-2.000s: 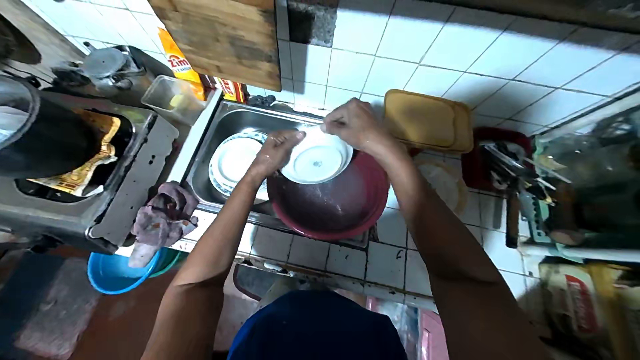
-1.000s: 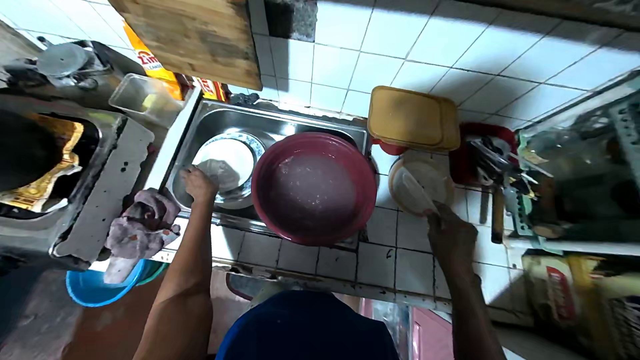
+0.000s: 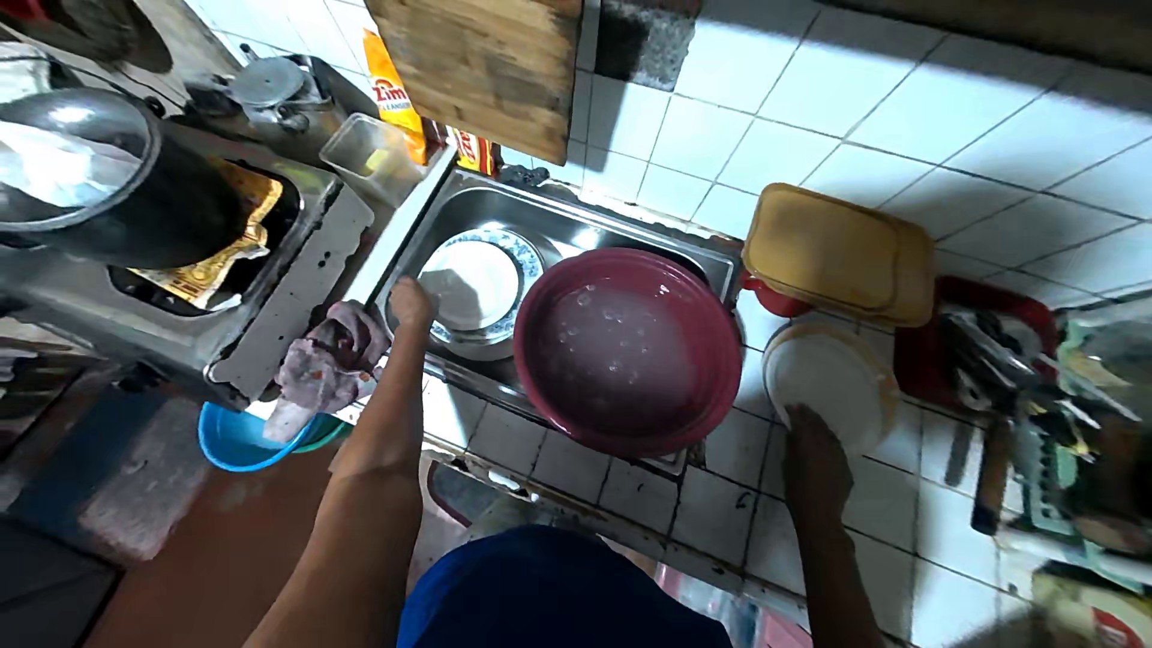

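My left hand grips the left rim of a white plate, which lies over a blue-patterned plate in the left part of the steel sink. On the tiled counter to the right, my right hand is at the near edge of a round whitish plate or lid; its fingers are partly hidden, so whether they close on it cannot be told. Between the hands, a maroon plastic basin of cloudy, bubbly water rests over the sink.
Yellowish rectangular lids lean by the tiled wall, beside a red tray of cutlery. A knife with a wooden handle lies near it. At left stand a stove with a large pot, a crumpled cloth and a blue basin.
Two seconds ago both hands were together at a white plate above the maroon basin. They have since moved apart, the left to the plates in the sink, the right to the counter.
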